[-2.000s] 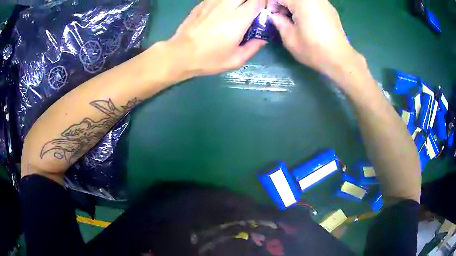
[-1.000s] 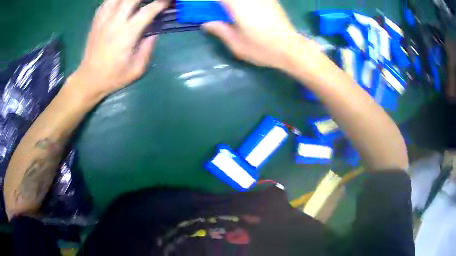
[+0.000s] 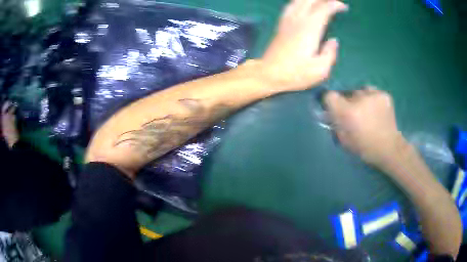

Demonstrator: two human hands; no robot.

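Note:
My left hand [image 3: 302,48] is at the upper middle, thumb and fingers apart, with nothing visible in it. My right hand [image 3: 363,123] is just below and right of it, blurred and curled, back up. A small dark patch shows by its fingertips; I cannot tell whether it is held. The two hands do not touch. Two blue battery packs with pale strips, one upright [image 3: 348,229] and one slanted [image 3: 380,223], lie at the lower right. No black housing can be made out in my hands.
A shiny plastic bag [image 3: 164,56] over dark contents lies under and beside my left forearm. More blue packs [image 3: 458,181] lie at the right edge. Dark shiny items [image 3: 56,77] are at the left. Another person's hand [image 3: 9,124] shows at the left edge. A blue piece [image 3: 434,5] is top right.
The view has swung left, so the bag fills more of it. The black housing and blue pack held between my hands a second ago no longer show. My right hand has curled.

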